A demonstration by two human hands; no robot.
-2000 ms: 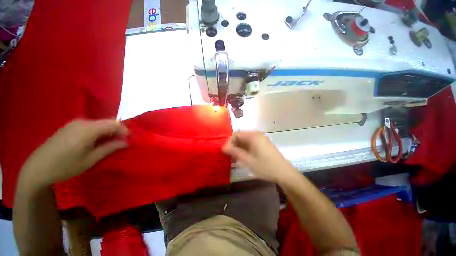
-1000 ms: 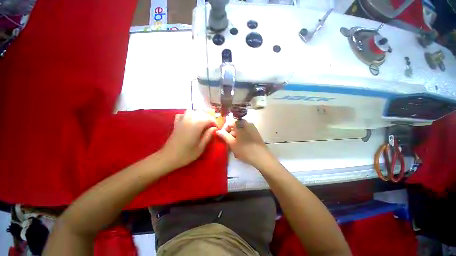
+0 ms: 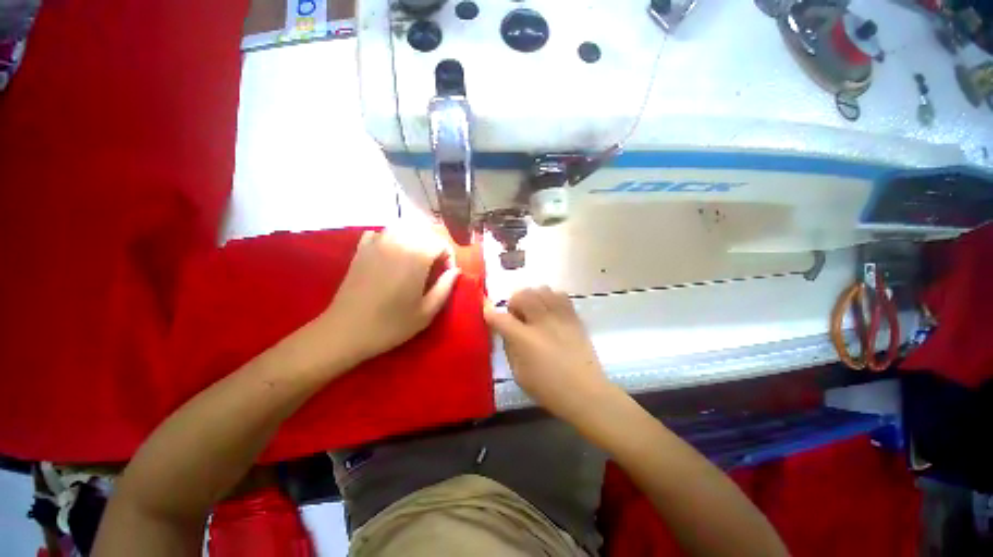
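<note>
The red garment panel lies spread on the table left of the needle, with its right edge running down from the lit needle area. My left hand rests on the cloth just left of the needle, thumb and fingers pressing it. My right hand pinches the cloth's right edge a little below the needle. The white sewing machine stands above, with its metal guard in front. The presser foot and needle are hidden by glare and cannot be made out clearly.
Orange-handled scissors hang at the right of the machine. Cardboard with printed tape is behind it. Below the table edge are a folded red stack at left and a red heap by blue plastic at right.
Both hands came to the needle from wider apart. Since the last earlier frame, my right hand has moved down along the cloth edge; my left hand stays by the needle. The view has shifted.
</note>
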